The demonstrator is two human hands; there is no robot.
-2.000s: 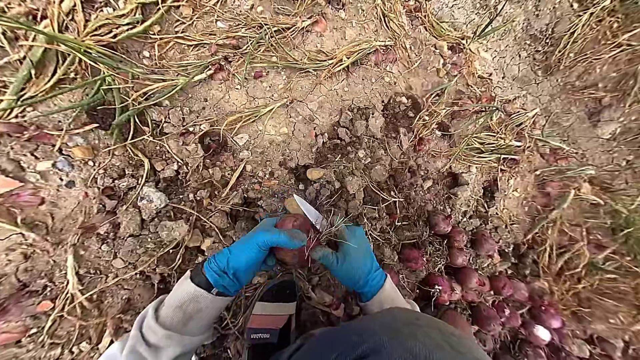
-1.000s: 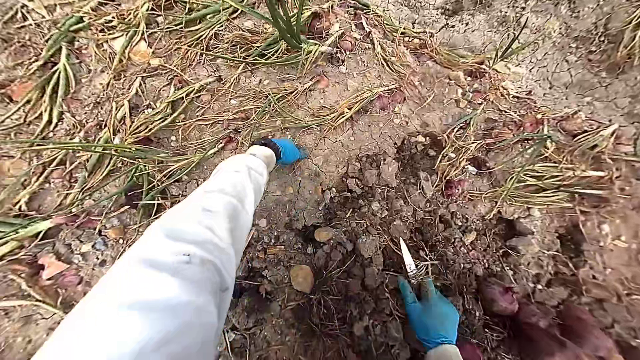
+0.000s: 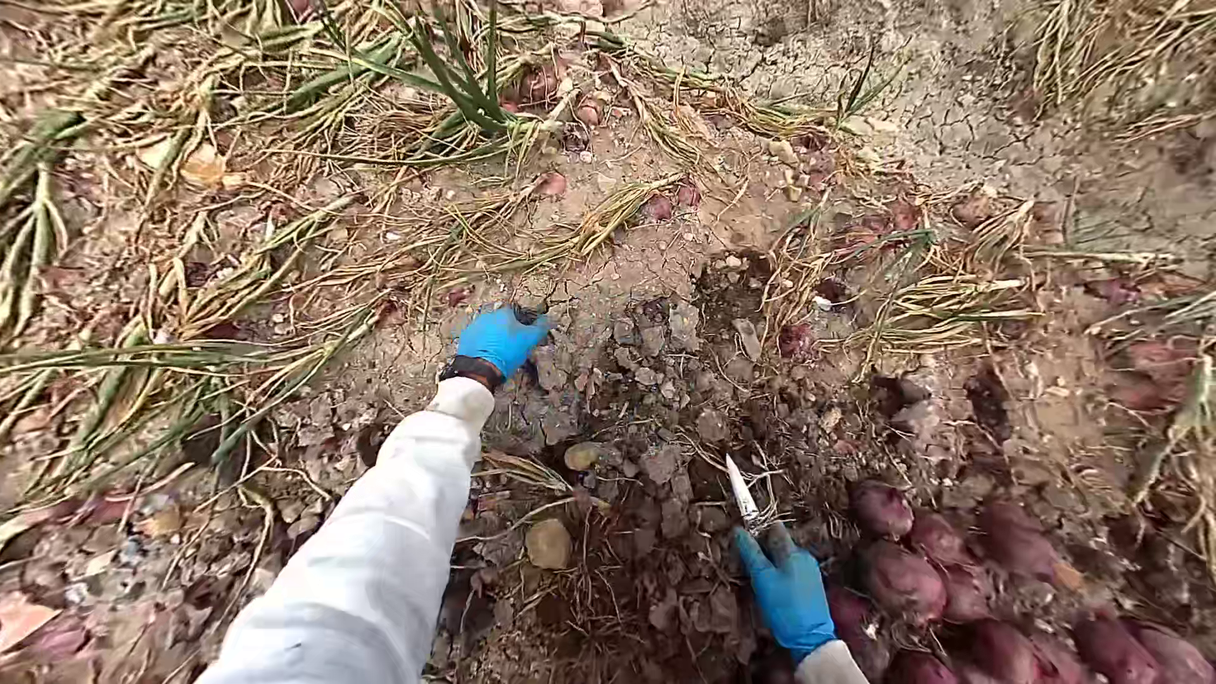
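Note:
My left hand (image 3: pixel 502 340), in a blue glove with a dark band at the wrist, reaches to the cracked soil near the middle. Its fingers are bent downward, and what lies under them is hidden. My right hand (image 3: pixel 787 591), gloved in blue too, grips a knife (image 3: pixel 742 490) at lower right, its pale blade pointing up and away. Thin roots lie about the blade. Right beside this hand is a pile of red onions (image 3: pixel 902 578). More red onions (image 3: pixel 657 207) sit partly in the soil beyond my left hand, by flattened yellow-green tops.
Dry onion leaves (image 3: pixel 275 361) cover the ground at left, and another bunch (image 3: pixel 950 309) lies at right. A green onion plant (image 3: pixel 465 90) stands up at the top. Clods and stones, among them a round tan stone (image 3: pixel 548 543), lie between my hands.
Two seconds ago both hands were together, the left on a red onion, the right with the knife. The left has since let go of that onion and reached out over the soil. The view has shifted.

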